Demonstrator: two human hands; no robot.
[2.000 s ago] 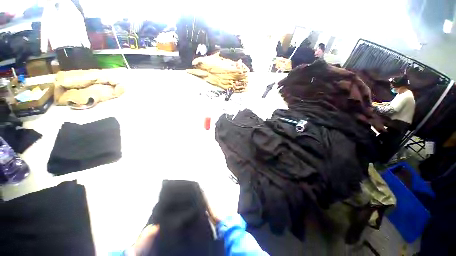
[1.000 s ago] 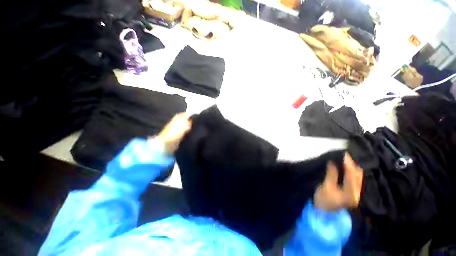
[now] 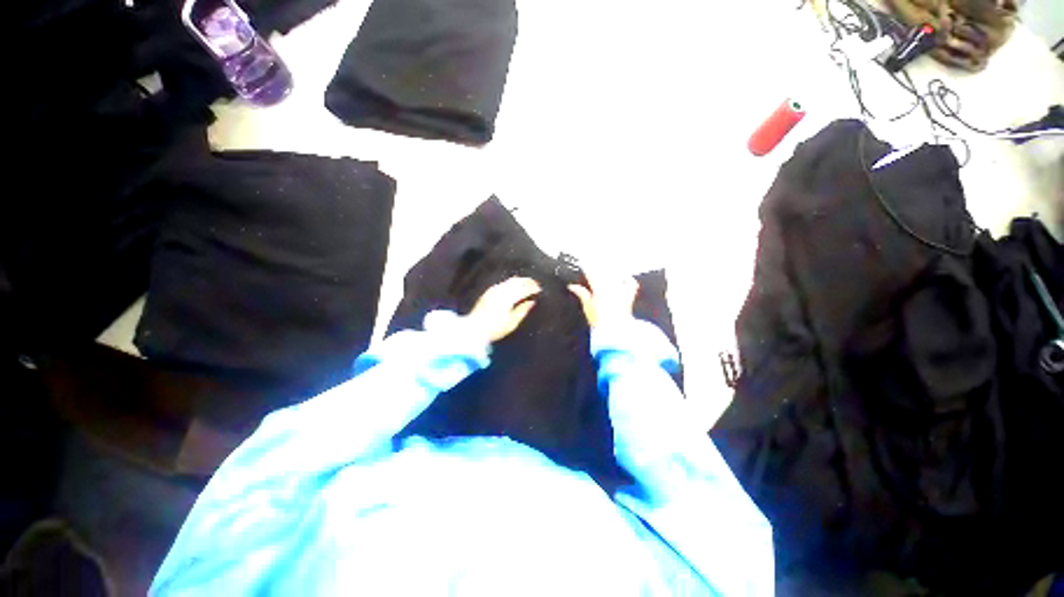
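Observation:
Black trousers [image 3: 525, 373] lie on the white table in front of me, with the waist edge toward the table's middle. A small shiny button or fastening [image 3: 568, 265] shows at the waist edge. My left hand [image 3: 504, 307] is on the cloth just left of the fastening, its fingers on the fabric. My right hand [image 3: 597, 301] is at the waist edge just right of it, overexposed and partly lost against the white table. Whether the fingers pinch the cloth cannot be made out clearly.
Folded black garments lie at the left [image 3: 274, 257] and upper left [image 3: 426, 64]. A purple bottle [image 3: 245, 58] stands at the upper left. A crumpled black heap [image 3: 852, 315] is at the right. A red spool [image 3: 776, 127] and cords [image 3: 933, 105] are at the upper right.
The trousers, held up and stretched between my hands, now lie on the table. My hands have moved close together at the waist edge. The view has tilted down.

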